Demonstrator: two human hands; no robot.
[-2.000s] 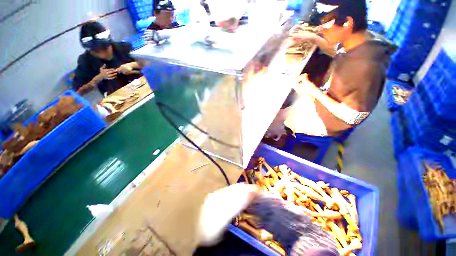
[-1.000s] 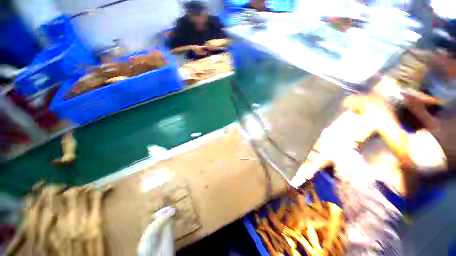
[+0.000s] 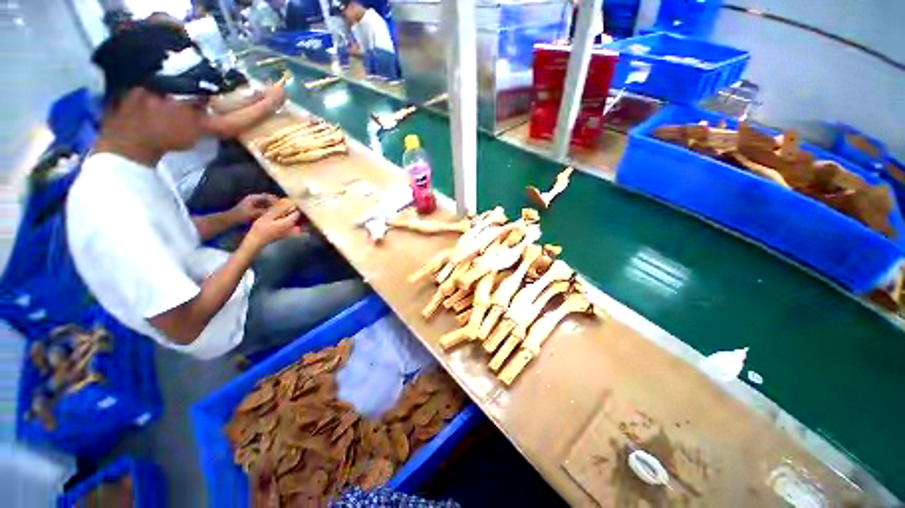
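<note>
Neither of my hands is in the picture; only a bit of dark checked sleeve shows at the bottom edge. Several tan figurine legs (image 3: 506,288) lie side by side in a pile on the tan bench (image 3: 417,317). The stained work board (image 3: 620,442) lies nearer, with a small whitish oval dish (image 3: 648,467) on its dark spots. The left parts bin (image 3: 220,446) is a blue tote of flat brown pieces (image 3: 308,427), with a pale plastic bag (image 3: 375,372) on them.
A red-pink drink bottle (image 3: 421,179) stands beyond the legs. The green belt (image 3: 695,273) carries one leg (image 3: 552,189). A white cone-tipped thing (image 3: 723,364) lies at its edge. A large blue tote (image 3: 734,198) stands beyond. A seated person (image 3: 149,228) works at left.
The view has swung left, away from the right bin and metal hood to the left bin, the rowed legs and the bottle. The white-gloved hand seen before is out of the picture.
</note>
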